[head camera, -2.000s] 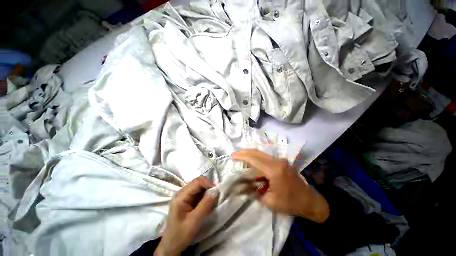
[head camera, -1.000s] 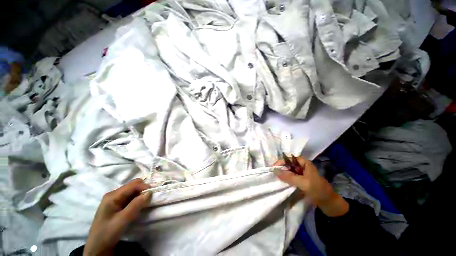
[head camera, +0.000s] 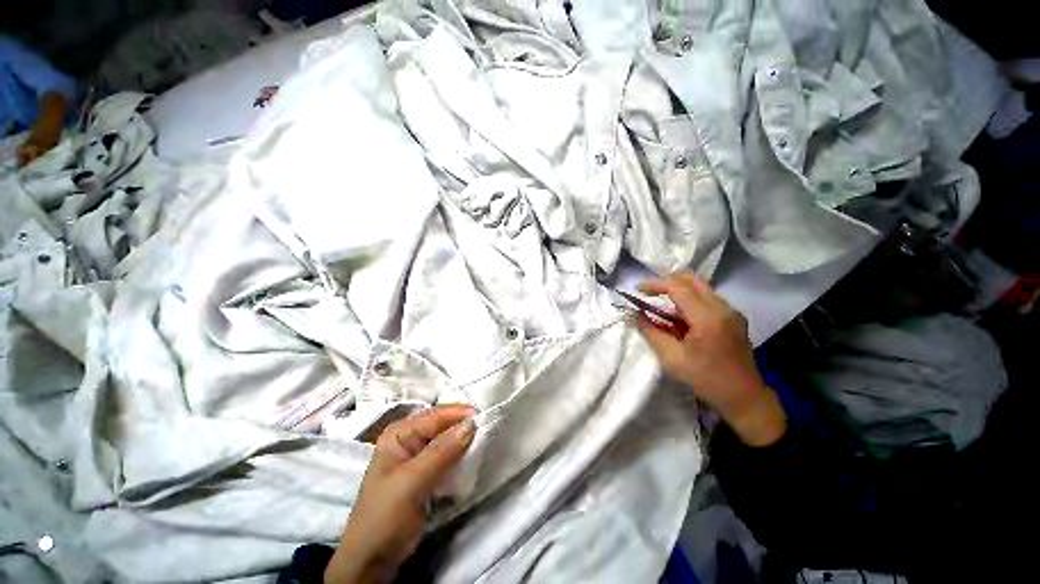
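Observation:
The pale denim jacket (head camera: 570, 422) lies nearest me, its stitched edge stretched between my two hands. My left hand (head camera: 413, 473) pinches this edge between thumb and fingers, low in the middle. My right hand (head camera: 713, 348) holds the thread snips (head camera: 656, 314), with red handles in the fist and dark pointed blades pointing left over the edge's far end. Whether the right fingers also hold cloth is hard to tell. Metal buttons show on the cloth beyond my left hand. Loose thread ends are too fine to make out.
More pale jackets (head camera: 730, 148) are heaped on the white table (head camera: 217, 108), whose edge slants down at the right. Garments (head camera: 68, 245) pile up at the left, and others (head camera: 912, 371) lie in the dark at lower right. A person's arm (head camera: 43, 126) shows at upper left.
My left hand has moved right along the edge, and my right hand has moved up with the snips' blades now pointing left. The stretched edge now slants up to the right.

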